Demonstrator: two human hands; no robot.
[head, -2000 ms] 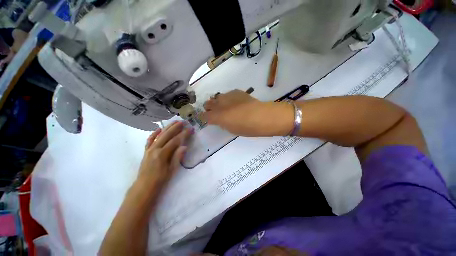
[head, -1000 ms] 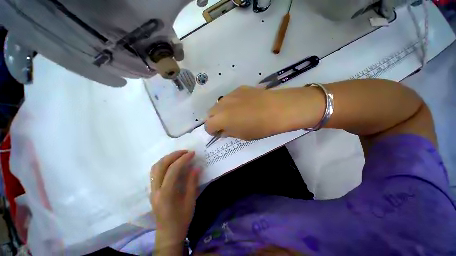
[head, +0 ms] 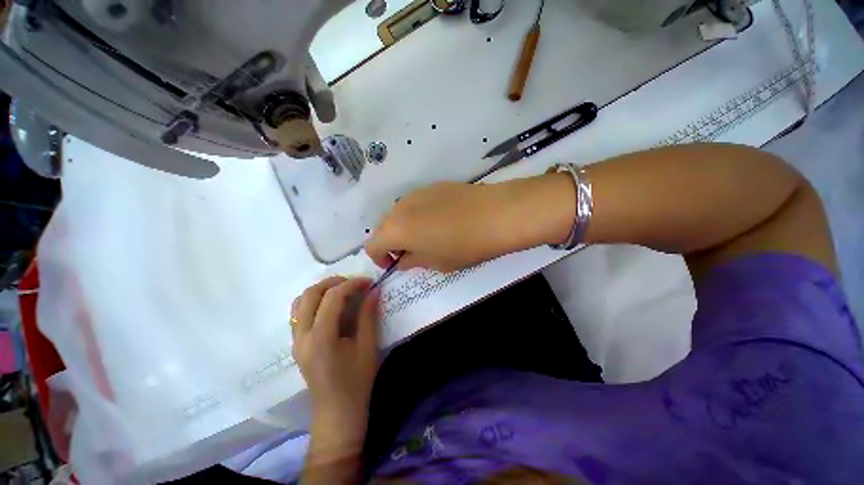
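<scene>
Sheer white fabric (head: 180,284) spreads over the left part of the table and over its front edge. My left hand (head: 336,327) is at the table's front edge with fingertips and thumb brought together at the fabric's right end; the pinched part is too thin to make out. My right hand (head: 431,227) holds slim grey tweezers (head: 387,272), whose tips touch or nearly touch my left fingertips. The needle area with a tan block (head: 299,137) is above and left of my hands, away from both.
Black thread snips (head: 545,135) lie right of the needle plate (head: 313,204). An awl (head: 522,68) lies behind them. The machine head (head: 161,76) fills the upper left. A printed ruler tape (head: 729,112) runs along the front edge. A red basket (head: 38,350) is at the left.
Both hands have moved from the needle area to the front edge. Since a second ago, the tweezer tips have come to my left fingertips. The snips now show fully, and the view has shifted.
</scene>
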